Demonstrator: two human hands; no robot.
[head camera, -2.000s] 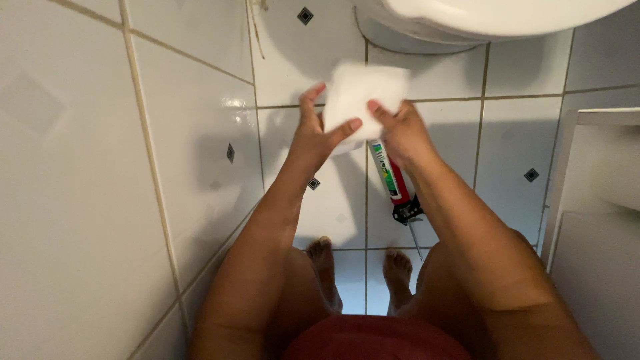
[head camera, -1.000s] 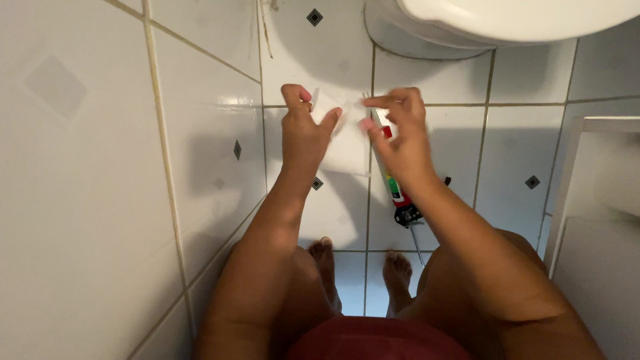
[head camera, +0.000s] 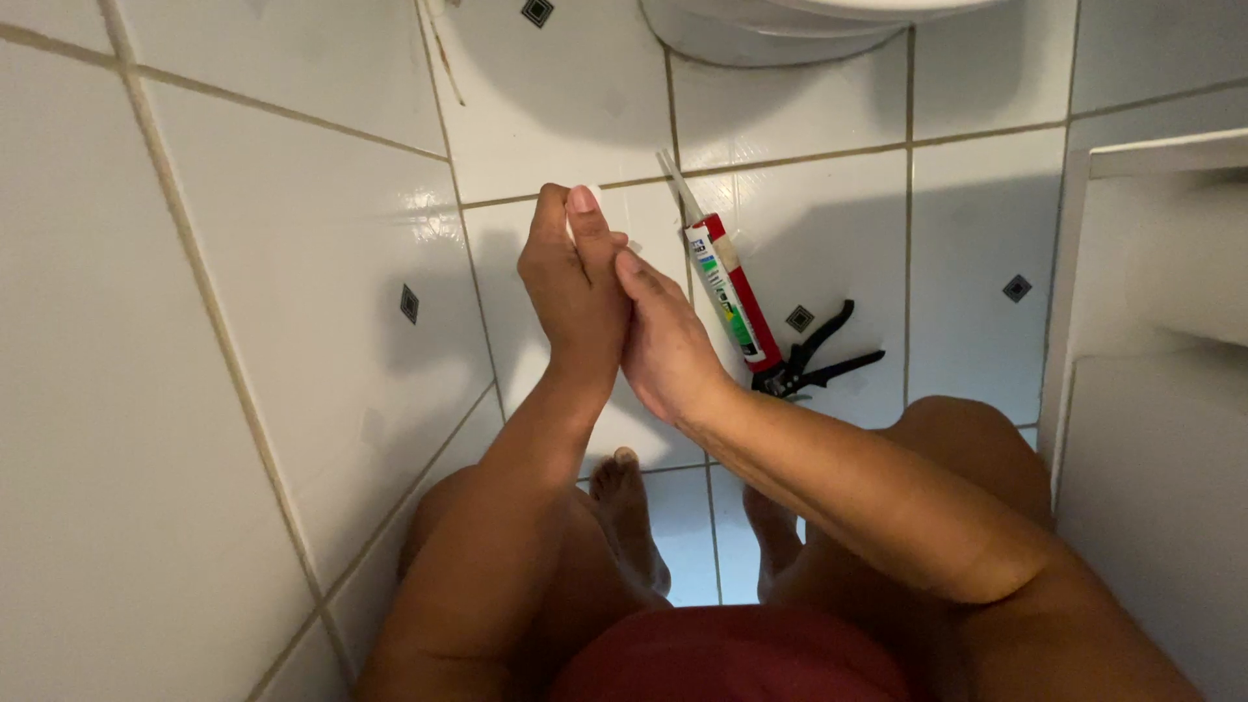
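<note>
My left hand (head camera: 578, 283) is curled with its thumb up, and a sliver of white paper or tissue (head camera: 569, 230) shows between its fingers. Pressed against its palm side is my right hand (head camera: 668, 336), fingers together; whether it grips anything is hidden. Just right of both hands, a caulking gun (head camera: 817, 353) with black handles lies on the floor. It holds a red and white sealant cartridge (head camera: 733, 292) bearing writing, whose pale nozzle (head camera: 681, 185) points up and slightly left.
White floor tiles (head camera: 809, 234) with tan grout lie below. A white toilet base (head camera: 770, 34) stands at the top, a tiled wall (head camera: 253, 244) rises at left, and a white cabinet or shelf unit (head camera: 1150, 409) is at right. My bare feet (head camera: 629, 517) are on the floor.
The white paper, spread between both hands earlier, is now mostly hidden in my left hand. My hands have come together, and more of the caulking gun shows.
</note>
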